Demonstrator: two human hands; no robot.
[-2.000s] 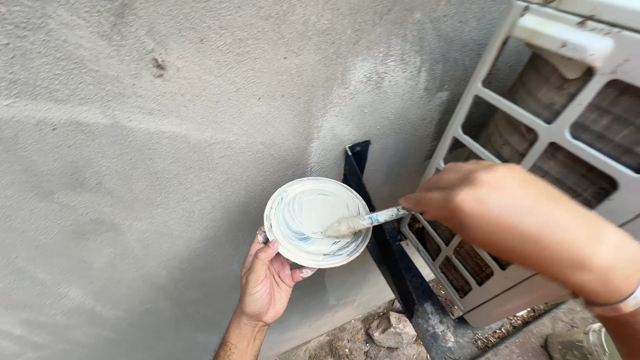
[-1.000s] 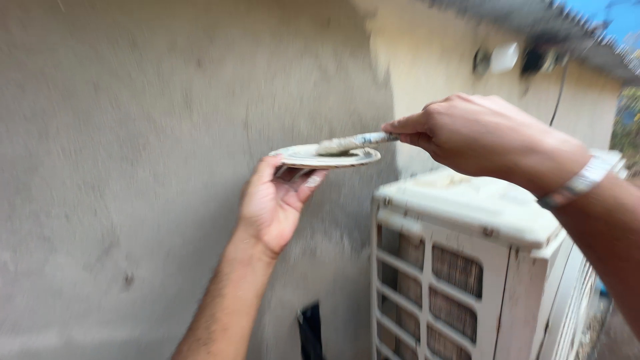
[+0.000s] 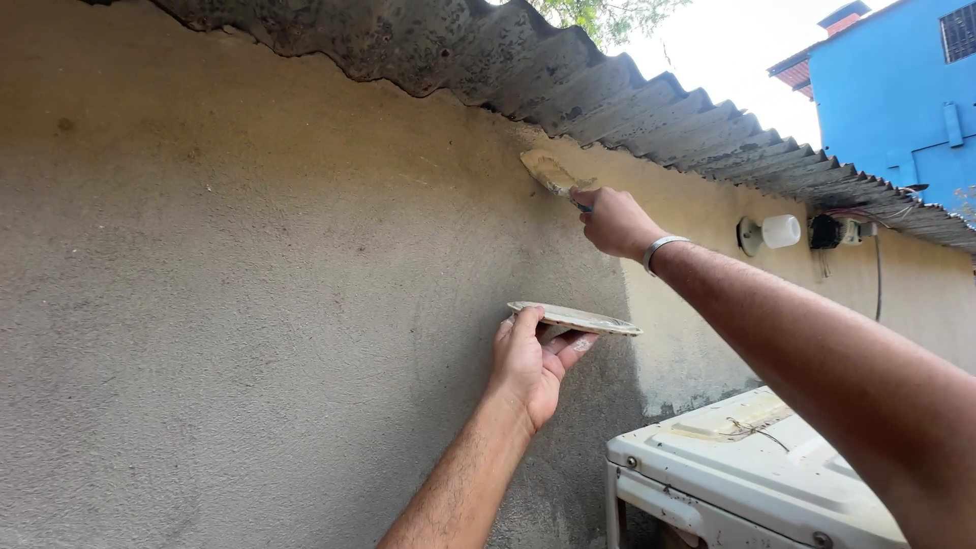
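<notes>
My right hand (image 3: pixel 616 221) grips the handle of a paintbrush (image 3: pixel 547 169), whose pale, paint-coated bristles lie against the upper part of the plastered wall (image 3: pixel 305 252), just under the roof edge. Below it, my left hand (image 3: pixel 534 362) holds a round, shallow lid (image 3: pixel 579 318) nearly level, thumb at the rim and fingers underneath. White paint marks the lid and my left fingertips. Seen almost edge-on, the lid shows little of its upper face. The wall is cream-coloured to the right of the brush and bare grey-brown to the left.
A corrugated roof sheet (image 3: pixel 610 91) overhangs the wall. At lower right stands a white air-conditioner outdoor unit (image 3: pixel 732 465). A white lamp (image 3: pixel 779 231) and an electrical box with wires (image 3: pixel 835 231) are fixed to the wall farther right. A blue building (image 3: pixel 884 84) rises beyond.
The brush has left the lid, where both earlier frames show it, and is now up at the wall beneath the roof. The lid stays in my left hand. The view has tilted upward.
</notes>
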